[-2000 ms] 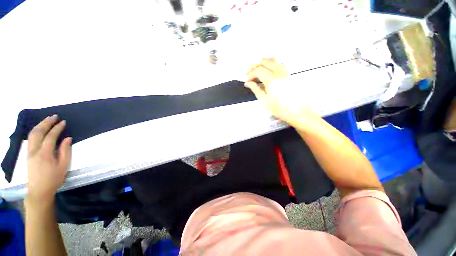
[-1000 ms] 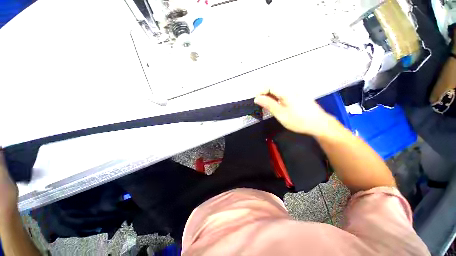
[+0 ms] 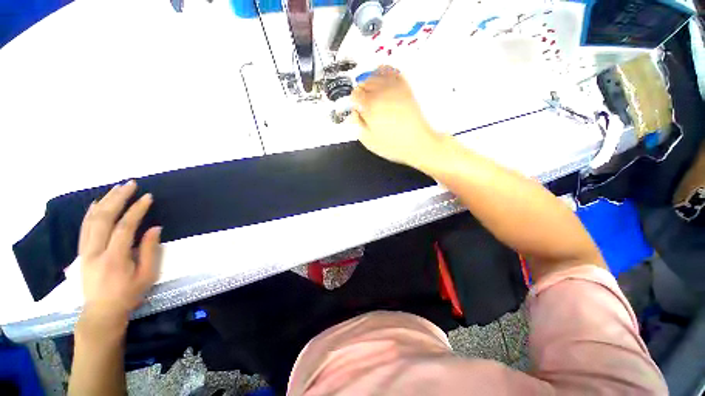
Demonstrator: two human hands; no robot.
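A long black cut panel lies flat along the front of the white machine table, its left end bent towards the edge. My left hand rests near that end, fingers apart, fingertips on the cloth. My right hand is raised over the panel's right part, its fingers curled beside the round tension knob. Its fingertips are blurred, and I cannot tell if they hold anything. The needle bar and presser foot area is just left of that hand, with no cloth visible under it.
A dark control panel and a tan block are at the right, with white scraps beside the block. Small metal snips lie at the table's right. Below are a blue bin and black cloth in my lap. Another person's arm shows far right.
My right hand has moved up from the table's front edge to beside the needle area. My left hand is back fully in view on the cloth. The panel now lies wider and flatter.
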